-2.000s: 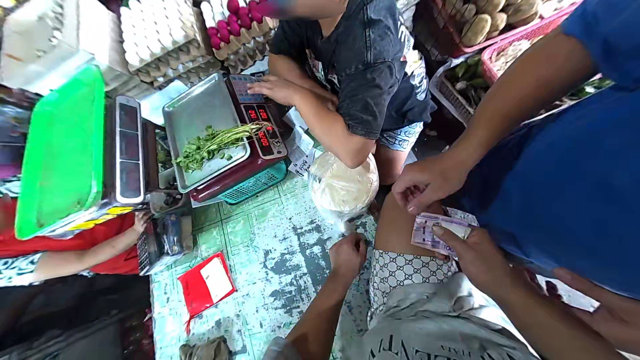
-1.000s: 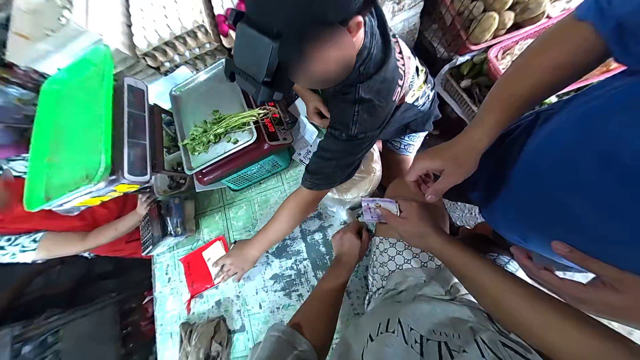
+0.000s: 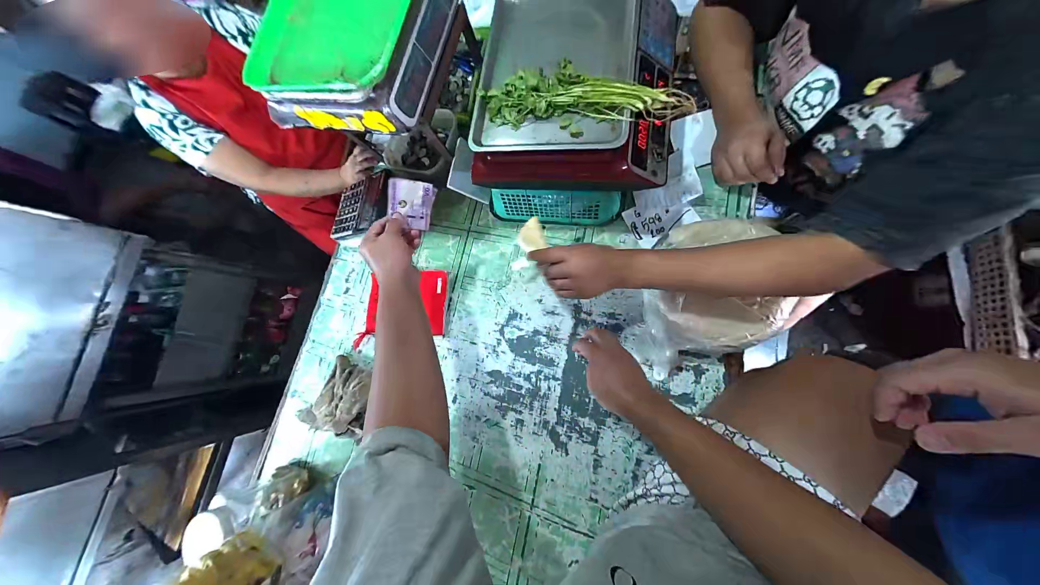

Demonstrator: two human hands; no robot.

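My left hand reaches across the left of the worn green table and pinches a purple banknote beside a calculator. Under my left wrist lies a red pouch. My right hand hovers near the table's middle, fingers loosely curled. Nothing shows in it, but its palm is hidden. Just beyond it, another person's hand grips a small pale item, blurred. Leafy greens with roots lie on the metal tray of a red digital scale.
A person in red touches the calculator. A second scale bears a green tray. A plastic-wrapped bundle sits at right, a crumpled brown bag near the left edge. Another person's hand is at far right.
The purple banknote, in my right hand earlier, is now in my left, which has reached out to the left. The dark-shirted person's hand has left the red pouch. The view has shifted.
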